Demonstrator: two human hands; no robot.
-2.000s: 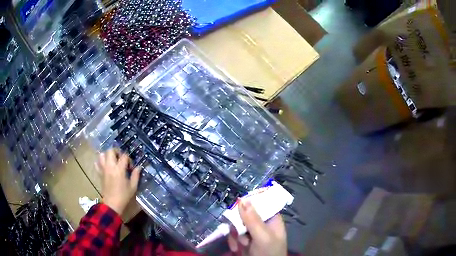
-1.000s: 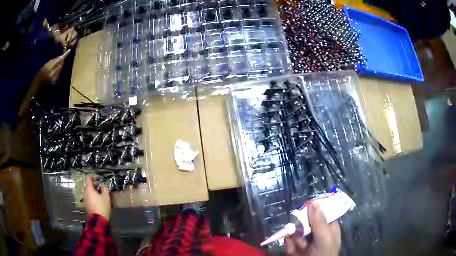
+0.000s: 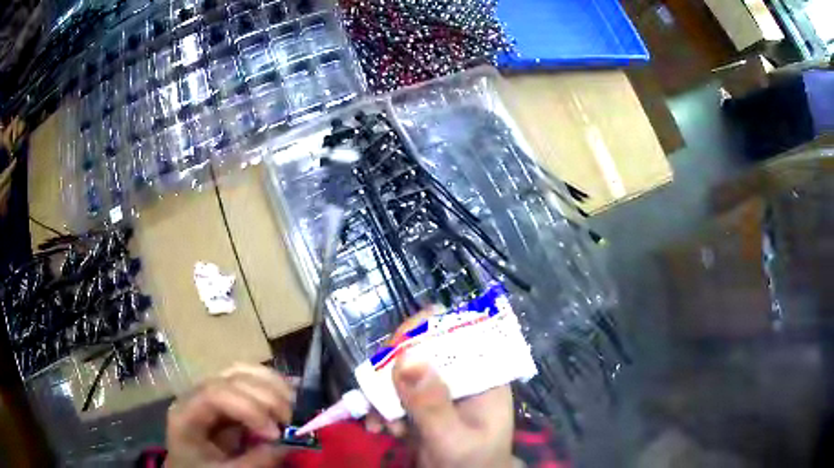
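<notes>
My right hand holds a white glue tube with blue and red print. Its pale pinkish nozzle points down and left, its tip at a small black end piece with a shiny face. My left hand pinches this end piece at the bottom centre. A flat black strip rises from it, blurred toward its top. Behind the tube lies a clear tray with black strips across it. Whether the tip touches the end piece is hard to tell.
A tray of black parts lies at the left, a crumpled tissue on the cardboard. A large clear tray, a red-and-black pile and a blue bin lie at the back. Dark floor lies at the right.
My left hand has come from the left tray to the nozzle, now holding a black strip part. The tube has moved left in the picture. The view has swung right since the last frame.
</notes>
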